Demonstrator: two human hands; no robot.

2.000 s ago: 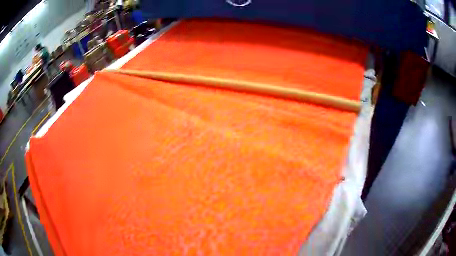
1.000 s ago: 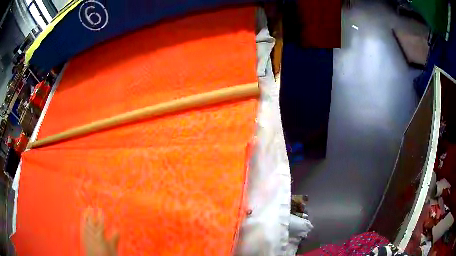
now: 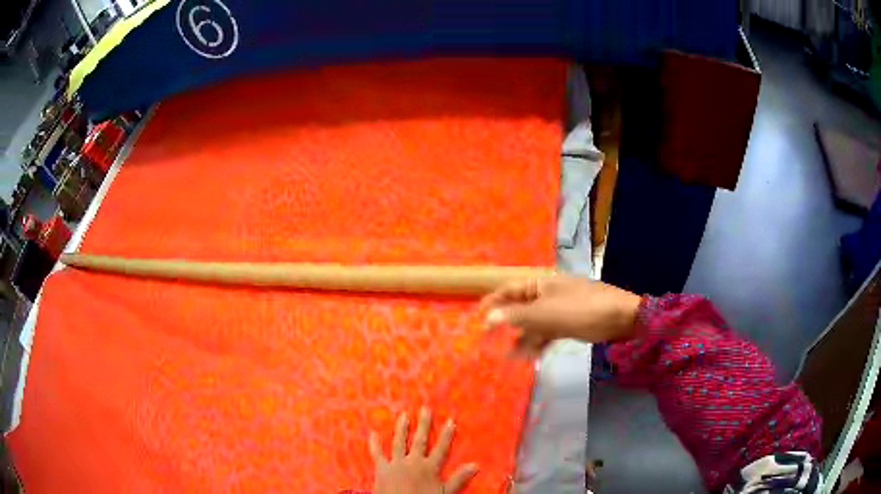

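Observation:
Orange-red spotted fabric (image 3: 290,386) lies over the table under a dark-blue press beam. A long tan pole (image 3: 290,276) lies across it from the left edge to the right edge. My right hand (image 3: 555,311) is at the pole's right end, fingers bent and slightly blurred; whether it grips the pole or the cloth I cannot tell. My left hand (image 3: 415,463) lies flat on the fabric at the bottom, fingers spread, holding nothing; the frame's edge cuts it off. White underlay (image 3: 557,415) sticks out along the right edge of the orange fabric.
The press beam (image 3: 435,29), marked with a circled 6, spans the top, with a red-brown end (image 3: 710,121) at right. Grey floor (image 3: 749,241) lies to the right. A bin with a pale metal edge (image 3: 863,410) stands at far right. Red and dark items are at far left.
My right hand and its patterned sleeve have come into view at the pole's right end. My left hand shows further right. The view has shifted, and the pole now looks nearly level.

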